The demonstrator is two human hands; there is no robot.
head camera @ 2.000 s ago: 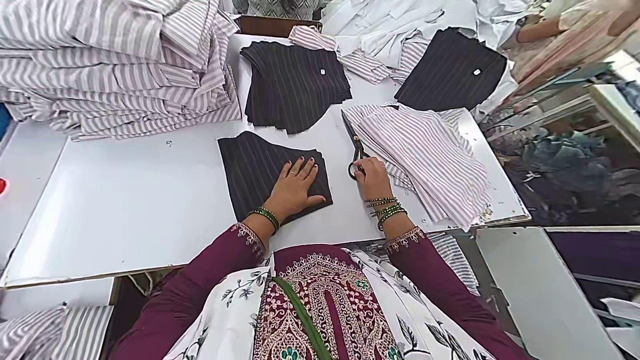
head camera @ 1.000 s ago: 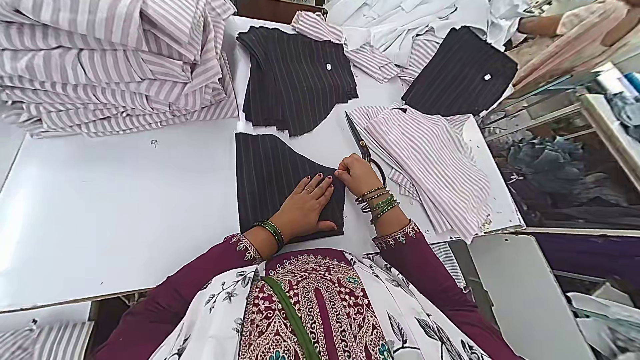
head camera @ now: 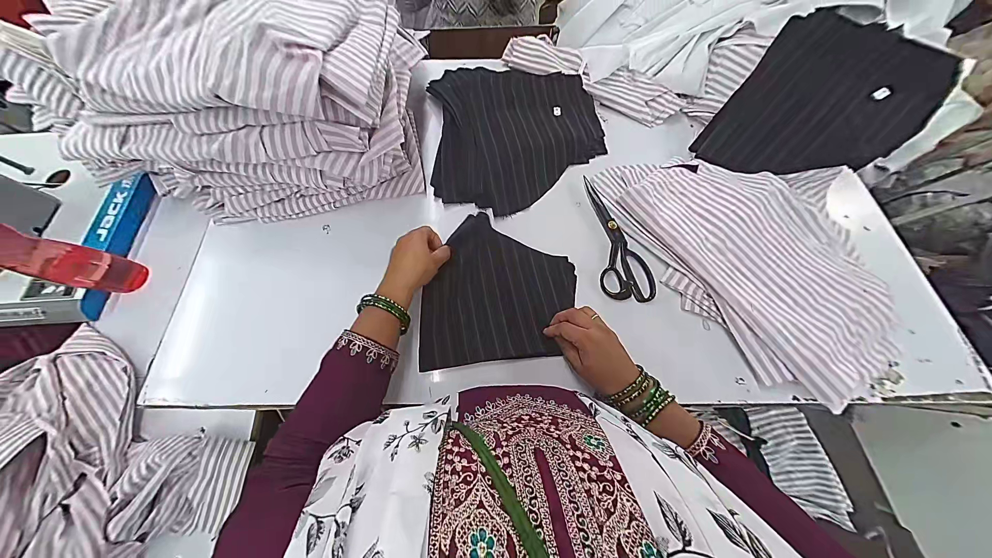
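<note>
A dark pinstriped cut fabric piece [head camera: 496, 302] lies flat on the white table before me. My left hand [head camera: 417, 260] pinches its upper left edge between thumb and fingers. At its lower right edge, my right hand [head camera: 593, 347] grips the cloth with the fingertips. Black-handled fabric scissors [head camera: 618, 248] lie to the right of the piece, untouched. Just beyond it is a stack of dark pinstriped pieces [head camera: 511, 136] with a small white sticker. Striped light fabric pieces [head camera: 759, 256] rest to the right of the scissors.
A tall pile of striped fabric [head camera: 256, 101] stands at the back left. Another dark piece [head camera: 821, 97] with a sticker lies back right, beside white cloth [head camera: 659, 31]. A blue-edged machine [head camera: 120, 232] and a red object [head camera: 77, 263] are at the left. The table's front edge [head camera: 256, 404] runs near my body.
My left hand has moved from resting flat on the dark piece to its upper left edge. My right hand has left the scissors' side and moved down to the piece's lower right edge.
</note>
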